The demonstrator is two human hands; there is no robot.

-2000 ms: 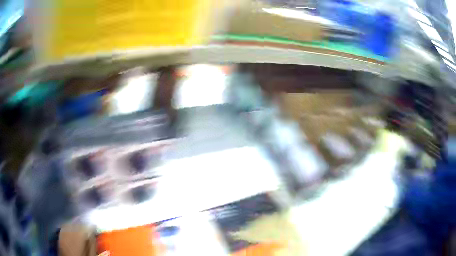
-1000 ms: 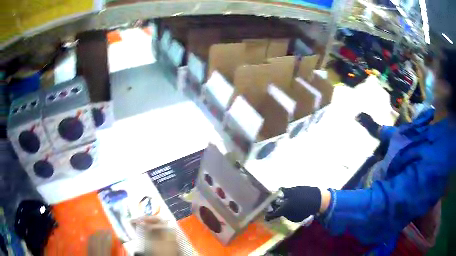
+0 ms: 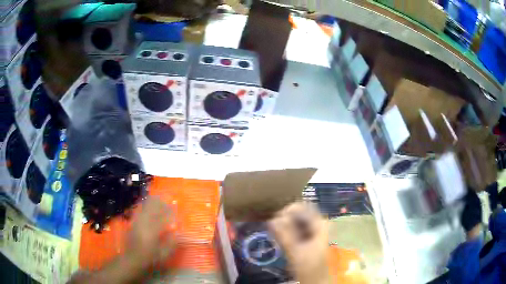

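An open retail box [image 3: 224, 249] stands on the orange mat [image 3: 194, 222] in front of me, its brown flap [image 3: 266, 191] raised. A dark speaker with a round ringed face [image 3: 259, 247] lies inside. My right hand [image 3: 304, 238], blurred, is over the box's right side; a dark patch shows at its fingers, but I cannot tell whether it is a held thing. My left hand [image 3: 151, 230], also blurred, is over the mat between the box and a heap of black cables [image 3: 111, 191]. The cables spill from a grey plastic bag [image 3: 102, 133].
Closed boxes [image 3: 222, 102] stand stacked on the white bench behind the mat. A tall block of boxes [image 3: 33, 116] is at far left. Open boxes [image 3: 400, 161] line the right. At the right edge, a person in blue [image 3: 471, 258] has a dark-gloved hand beside a blurred box [image 3: 444, 180].
The view has swung left, bringing in the cable heap and left stack. A second ago a gloved hand held a box at the mat's right; now an open box stands before me, my right hand over it.
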